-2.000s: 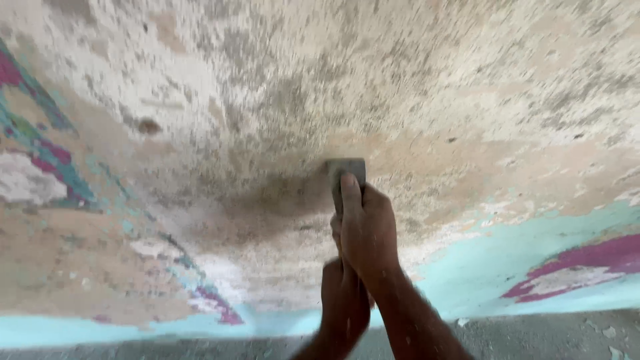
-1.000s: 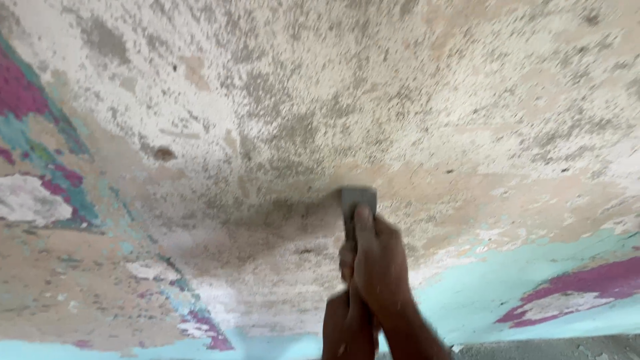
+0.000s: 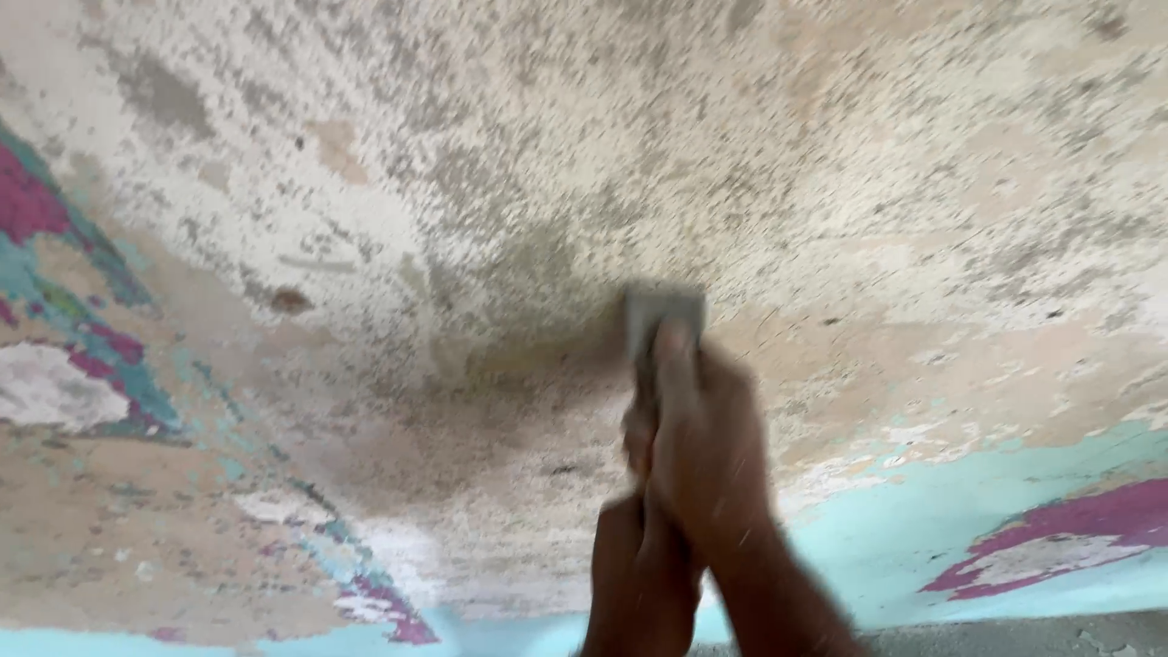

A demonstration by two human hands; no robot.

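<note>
Both hands are wrapped around a scraper [image 3: 662, 306] with a wide flat metal blade, whose edge meets the patchy plastered surface [image 3: 511, 228]. My right hand [image 3: 707, 438] grips it near the blade, the thumb lying along the base of the blade. Lower on the handle, my left hand [image 3: 646, 566] is closed just beneath the right one. Most of the handle is hidden by the fingers. Motion blur softens the blade and hands, and small specks show near the right wrist.
Turquoise paint [image 3: 876, 520] with a magenta patch [image 3: 1086, 529] remains at the lower right. At the left, a raised crease [image 3: 310, 493] carries turquoise and magenta paint. A rough grey strip [image 3: 1022, 639] borders the bottom right.
Both hands and the scraper sit lower in the view than two seconds ago, partly because the view has shifted. The two-handed grip is the same.
</note>
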